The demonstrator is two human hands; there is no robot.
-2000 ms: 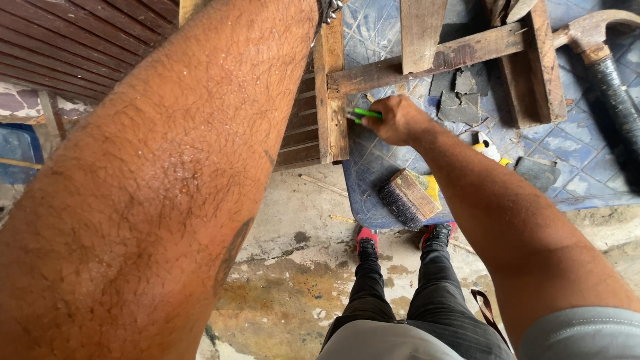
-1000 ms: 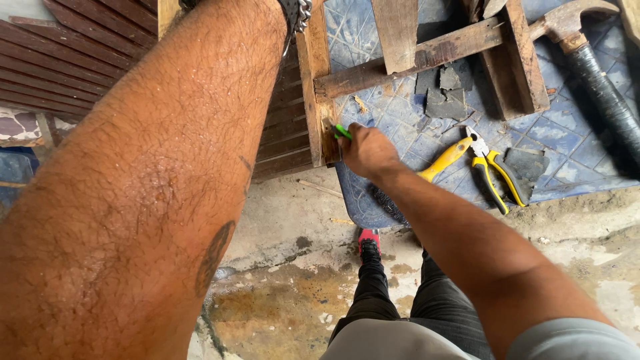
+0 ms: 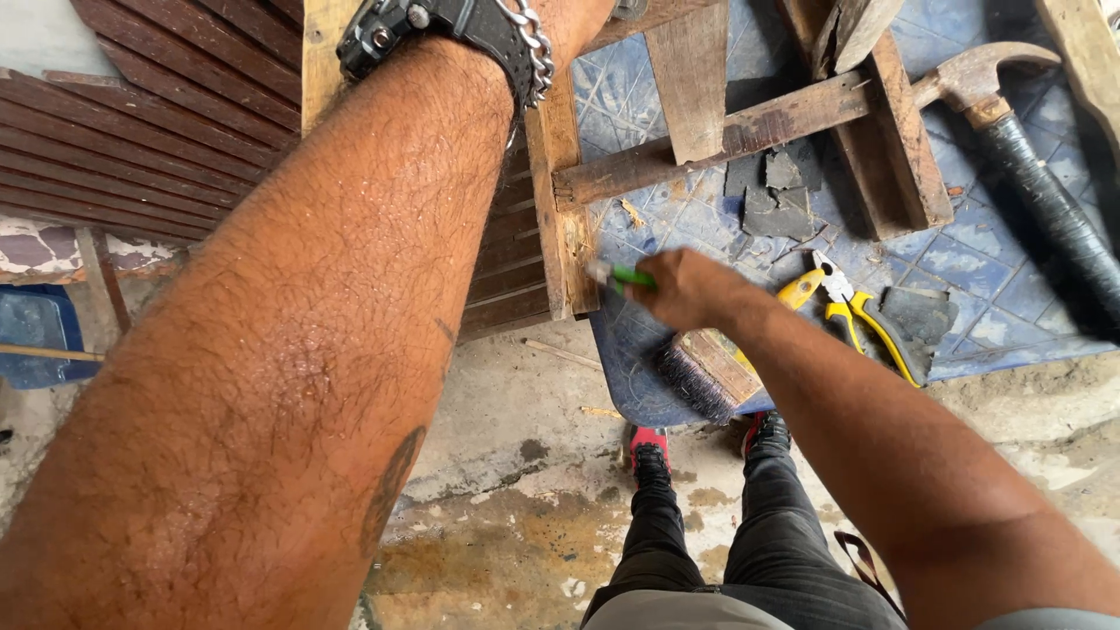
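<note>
My right hand point(image 3: 687, 284) is closed around a small green-handled tool point(image 3: 630, 277); its blurred tip is beside the end of a wooden frame piece point(image 3: 573, 254). Much of my left hand point(image 3: 582, 17) is cut off at the top edge, so its fingers cannot be seen; it is over the wooden frame. A wooden crossbar point(image 3: 713, 144) joins the frame piece to another wooden part at the right. A wide brush point(image 3: 710, 372) with dark bristles lies below my right hand. Pliers with yellow and black handles point(image 3: 862, 315) lie to the right of my forearm.
The blue table point(image 3: 643, 385) has a rounded near corner. A claw hammer point(image 3: 1041, 175) lies at its right, with torn sandpaper pieces point(image 3: 779, 197) left of it. Dark wooden slats point(image 3: 131, 149) stretch out at the left. A blue container point(image 3: 39, 328) is on the far left.
My right hand with the green-handled tool has moved a little away from the frame piece since one second ago, and the wide brush shows again below it. My left arm stays over the frame.
</note>
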